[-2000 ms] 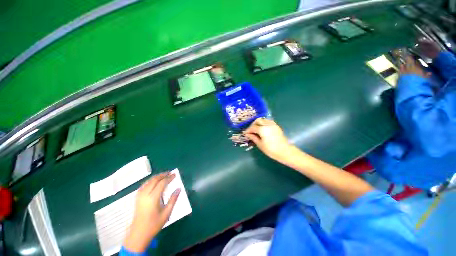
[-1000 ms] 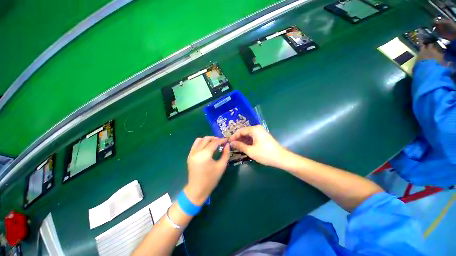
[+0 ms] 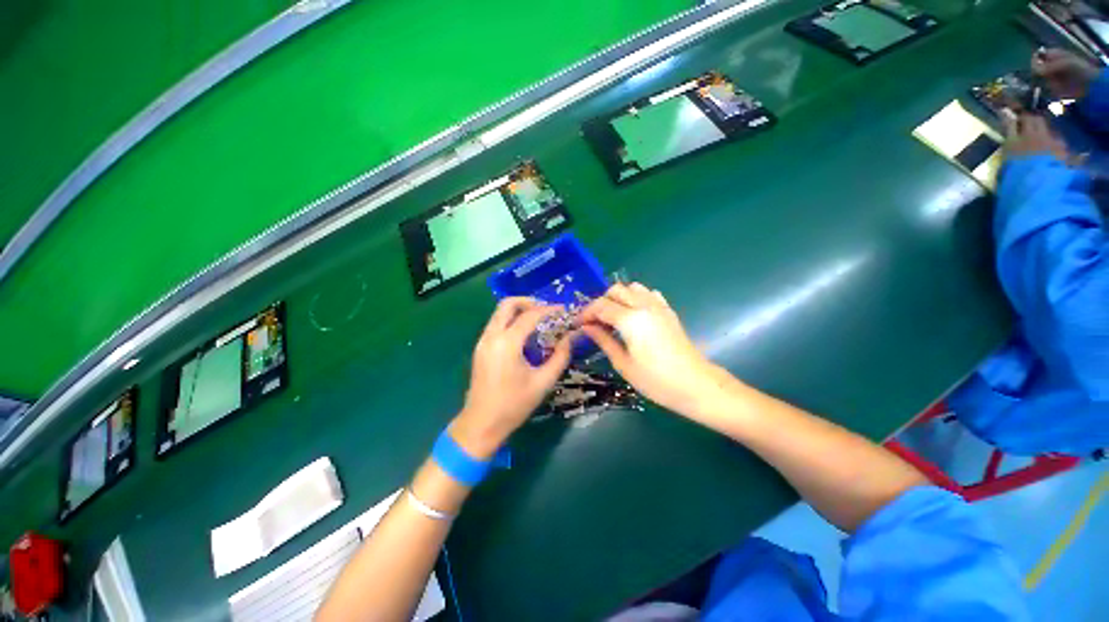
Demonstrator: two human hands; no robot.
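My left hand (image 3: 513, 371) and my right hand (image 3: 645, 346) are over the front of the blue parts bin (image 3: 550, 263), fingertips close together. Whatever is between the fingertips is too small and hidden to make out. The bin holds small pale and tan pieces and has a white label at its back. A loose pile of thin dark parts with cream ends (image 3: 590, 395) lies in front of the bin, partly below my right hand. A blue band and a thin pale bracelet are on my left wrist.
Opened tablet units (image 3: 474, 233) lie in a row along the back of the green bench. A folded white sheet (image 3: 277, 516), lined sheet (image 3: 298, 586), long strips (image 3: 116, 589) and red bin (image 3: 39, 574) are at left. A worker's blue sleeve (image 3: 1048, 243) is at right.
Two seconds ago my left hand was on the lined sheet and my right at the loose pile. They came together at the bin, and have since moved slightly up over it.
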